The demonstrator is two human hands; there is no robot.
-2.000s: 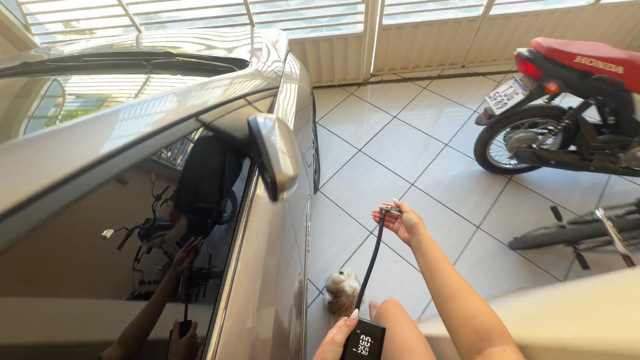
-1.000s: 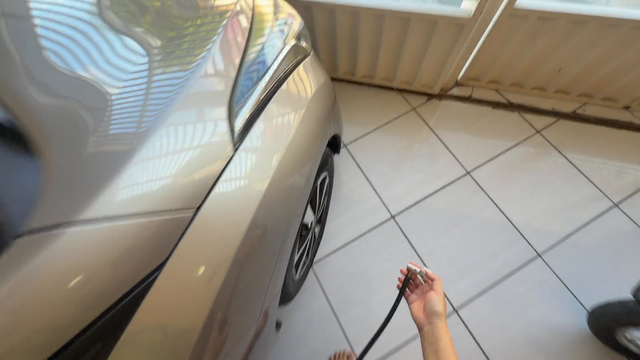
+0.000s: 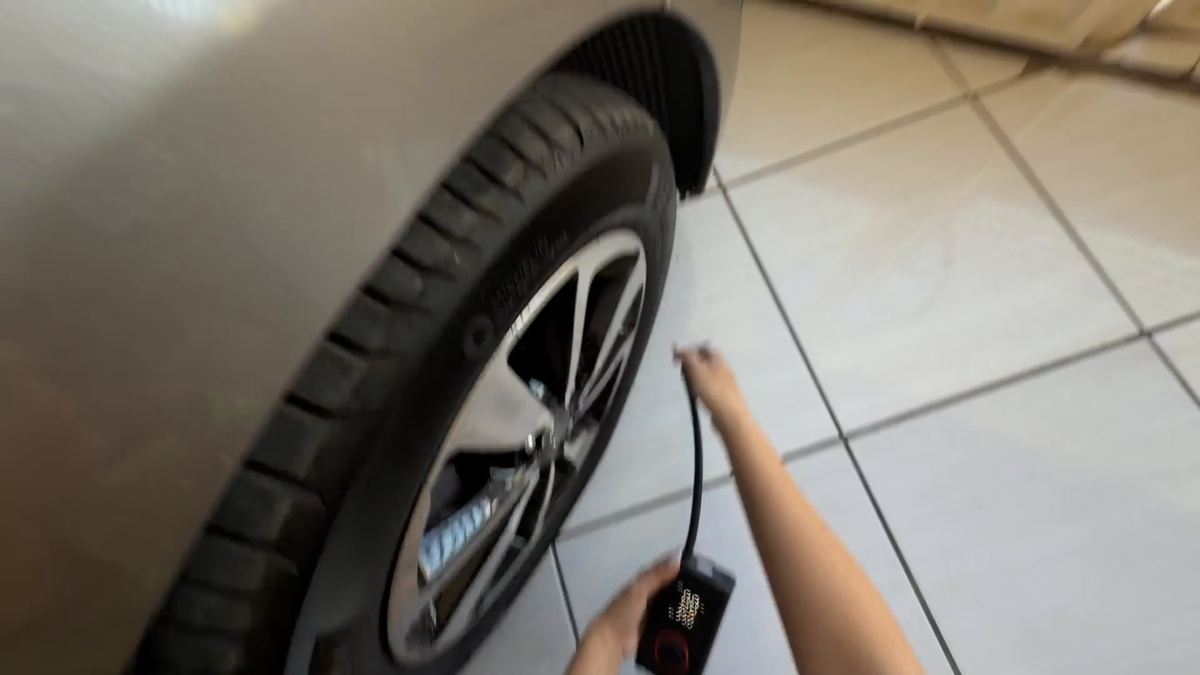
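Note:
My left hand (image 3: pixel 637 605) is closed around the side of a black portable tire inflator (image 3: pixel 687 614) with a lit display and a round button. A black air hose (image 3: pixel 697 469) rises from the inflator's top to my right hand (image 3: pixel 708 370), whose fingers pinch the fitting at its end. To the left of both hands is the car's wheel, with a black tire (image 3: pixel 375 375) and a silver spoked alloy rim (image 3: pixel 497 412). The hose end is beside the wheel and apart from it. A valve stem cannot be made out in the blur.
The car's metallic fender (image 3: pixel 187 234) fills the left side and arches over the tire, with a black wheel-arch liner (image 3: pixel 689 94). Large pale floor tiles (image 3: pixel 937 281) with dark joints lie to the right. The base of a gate or wall runs along the top right.
The view has moved from beside the car's mirror down close to the wheel. The inflator, out of frame one second ago, shows again in my left hand. My right hand still holds the hose end.

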